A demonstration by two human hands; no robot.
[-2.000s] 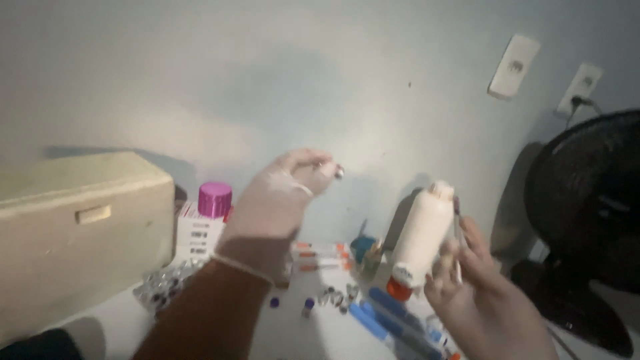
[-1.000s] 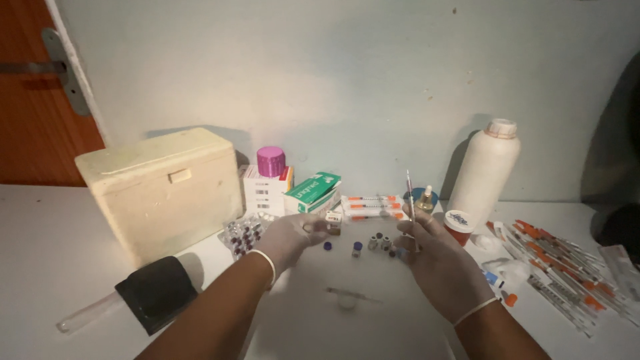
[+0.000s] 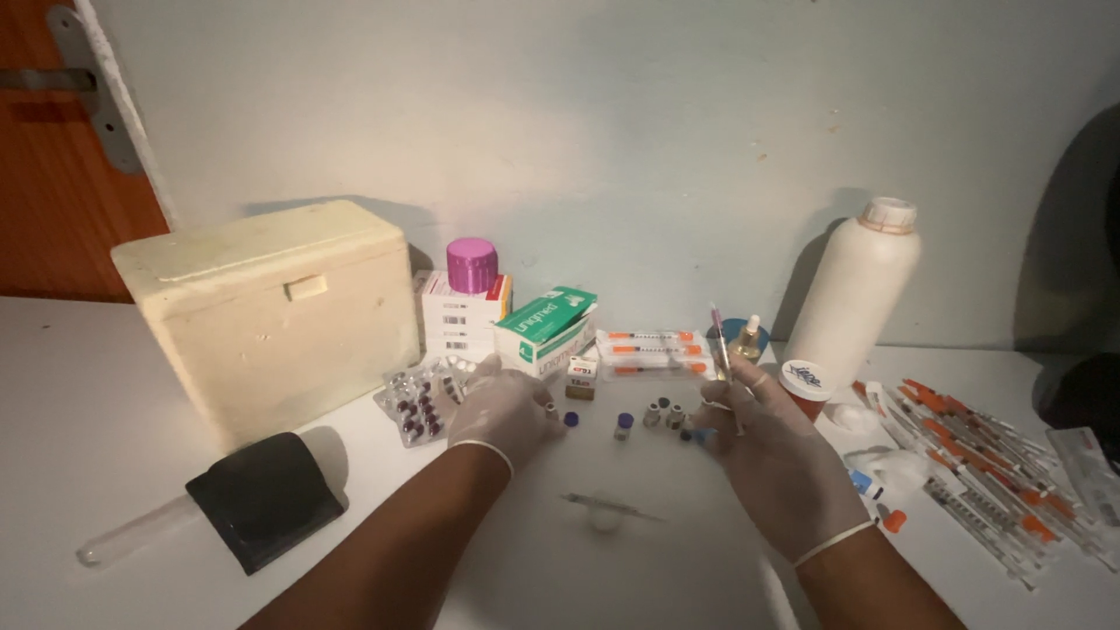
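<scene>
My left hand, in a translucent glove, holds a small glass vial by its fingertips, low over the white table. Beside it is a vial with a blue cap. My right hand, gloved too, grips a thin syringe that points upward. Between the hands stand another blue-capped vial and several small vials. A small carton sits behind them. Nearer to me lies a syringe on a cotton ball.
At left are a foam box, a black pouch and blister packs. Behind stand medicine boxes and wrapped syringes. At right are a white bottle, a lidded jar and a pile of syringes.
The view has swung left and down since the oldest frame. My left hand has moved left, away from the small carton, which was at its fingertips one second ago. The syringe remains in my right hand.
</scene>
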